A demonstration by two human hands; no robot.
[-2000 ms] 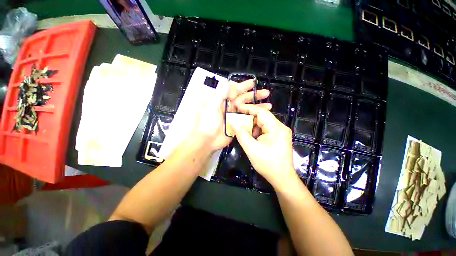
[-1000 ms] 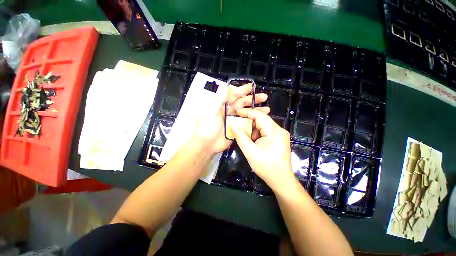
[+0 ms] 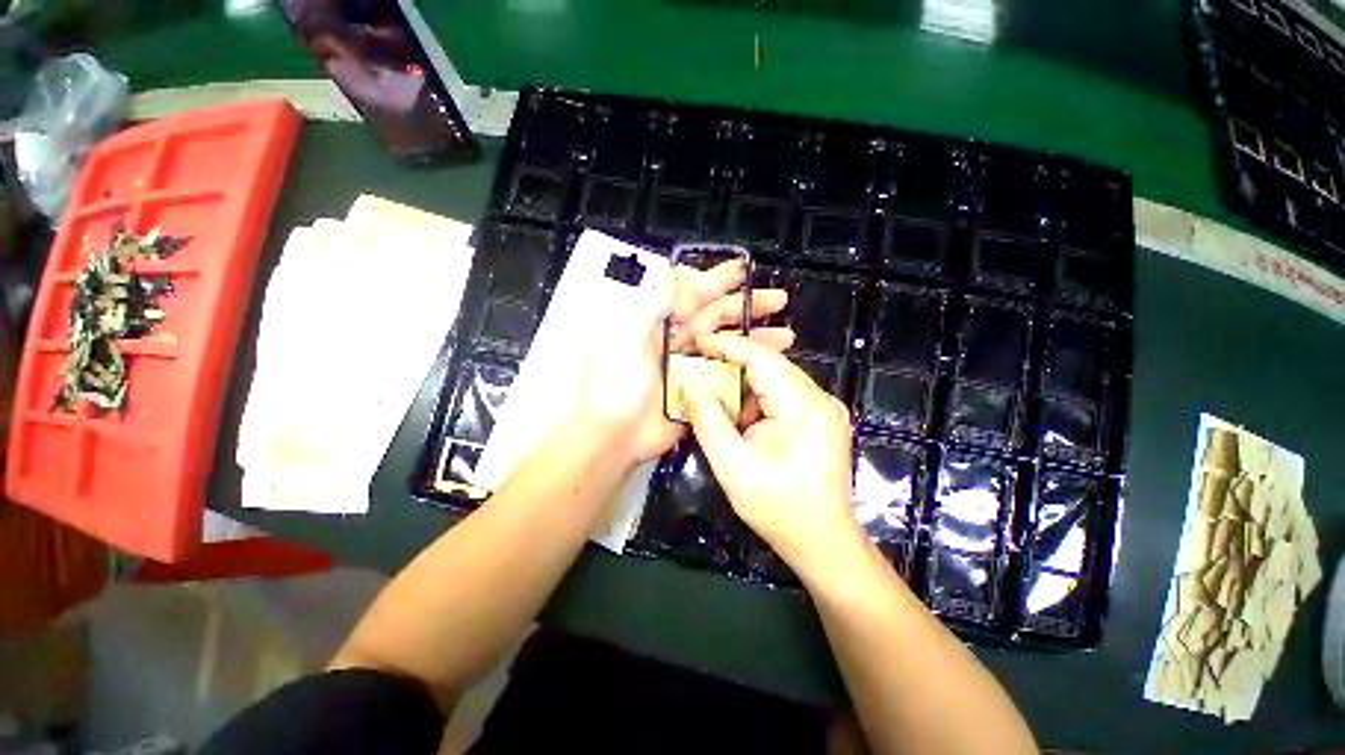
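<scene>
My left hand (image 3: 631, 366) holds a thin black open frame (image 3: 751, 280) over the black blister tray (image 3: 944, 221); its fingers show through the opening. My right hand (image 3: 782, 435) has its thumb and fingertips on a tan piece (image 3: 683, 387) at the frame's near end. Whether the piece is stuck to the frame cannot be told. A white die-cut sheet (image 3: 553, 347) with one black notched piece (image 3: 624, 269) near its top lies on the tray, partly under my left hand and forearm.
A stack of pale backing sheets (image 3: 354, 354) and a red divided tray (image 3: 221, 295) holding dark and gold slivers (image 3: 111, 317) are at left. A phone (image 3: 387, 89) stands behind. Tan pieces lie on a white sheet (image 3: 1227, 568) at right. Another black tray (image 3: 1269, 133) is at upper right.
The view has shifted slightly, and the other black tray has moved farther right along the belt. Both hands keep nearly the same hold on the frame and tan piece.
</scene>
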